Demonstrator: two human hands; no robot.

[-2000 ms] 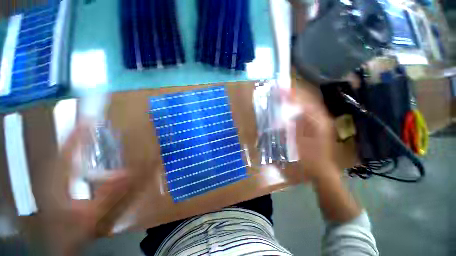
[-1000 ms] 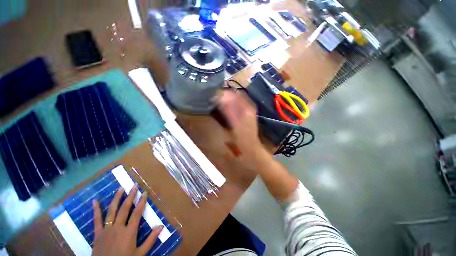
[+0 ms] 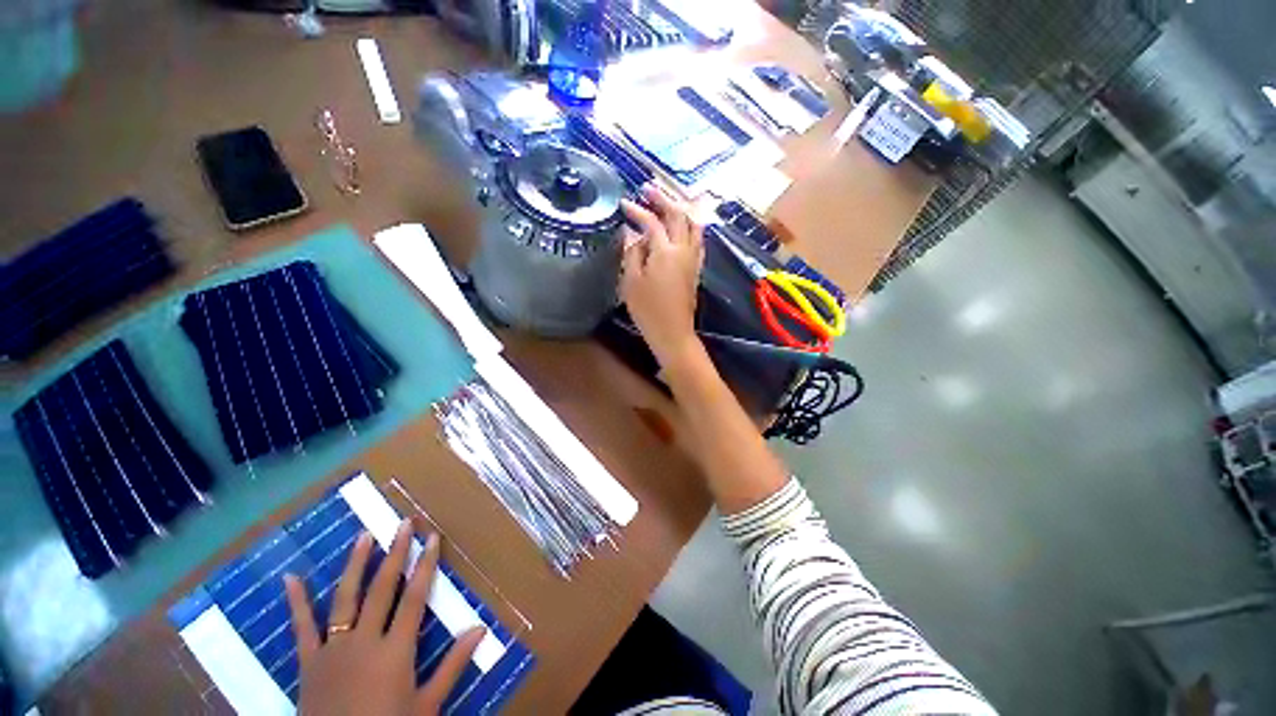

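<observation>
A blue solar cell panel lies on the brown bench at the lower left, with a white strip along its left edge and another towards its right edge. My left hand rests flat on the panel with its fingers spread. My right hand is raised beside the grey round machine, over the black tool holder. Its fingertips are bent together; whether they hold something cannot be told. Loose silver ribbon lies right of the panel, beside long white strips.
Dark navy cell stacks lie on the blue-green mat. A phone lies behind them. Red and yellow scissors stand in the holder, with a coiled black cable at the bench edge. A blue bottle stands behind the machine.
The view has swung right. My left hand has come onto the panel, which now bears white strips. My right hand has moved from the bench's right side up beside the machine.
</observation>
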